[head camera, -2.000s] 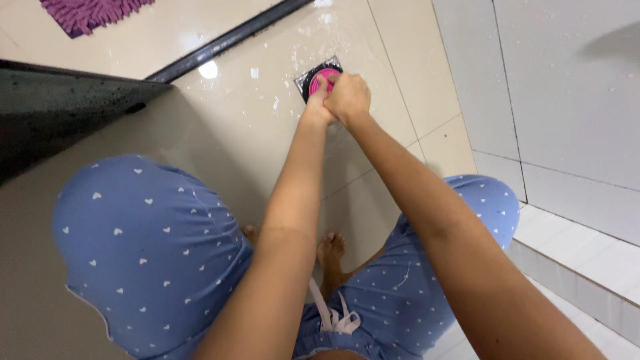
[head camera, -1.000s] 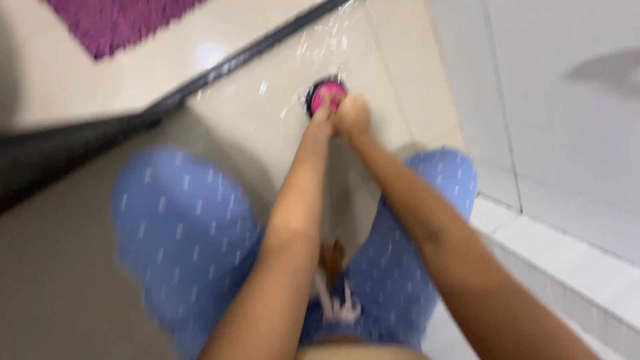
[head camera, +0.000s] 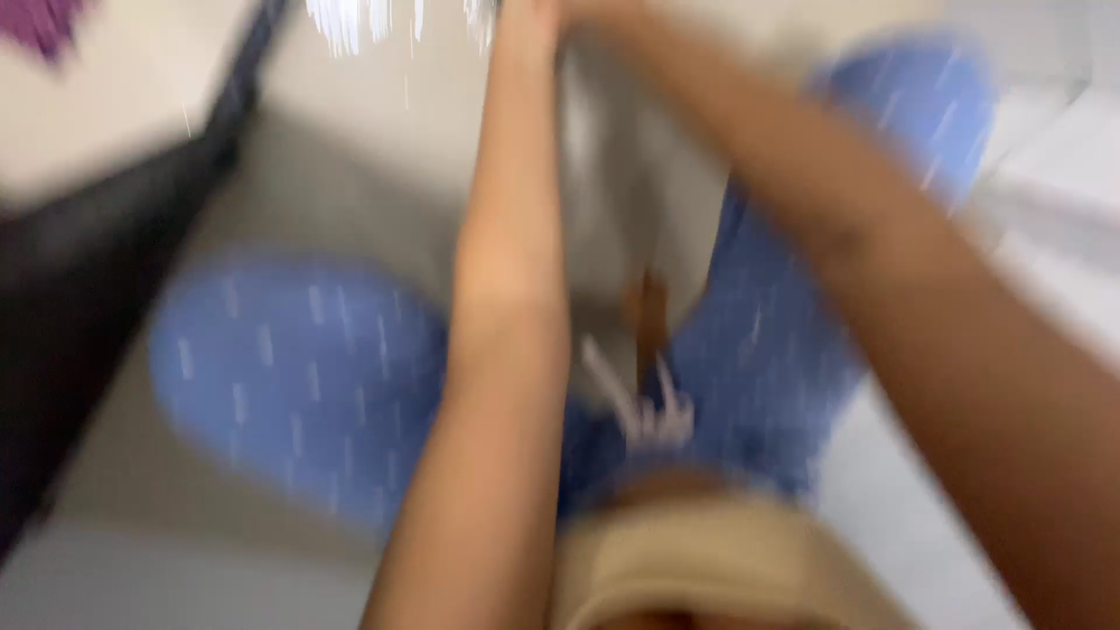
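Observation:
Blurred and cut off by the top edge, my left hand (head camera: 530, 9) and my right hand (head camera: 581, 8) come together above the tiled floor (head camera: 385, 149). Only the wrist ends of both hands show, so their fingers and whatever they hold are hidden. The pink and black scrubbing tool of the earlier frames is out of view. Both forearms reach forward between my knees, which are in blue patterned trousers (head camera: 297, 376). White glints of wet or suds lie on the floor just left of my hands.
A dark panel edge (head camera: 96, 262) runs up the left side and joins a dark strip (head camera: 241, 87) on the floor. Beyond it, a purple shaggy mat (head camera: 39, 22) shows at the top left. A white tiled ledge (head camera: 1059, 201) is at the right.
The view has tipped down strongly, so the hands and the pink tool, seen whole before, have slid to or past the top edge. Both hands were on the tool in the earlier frames.

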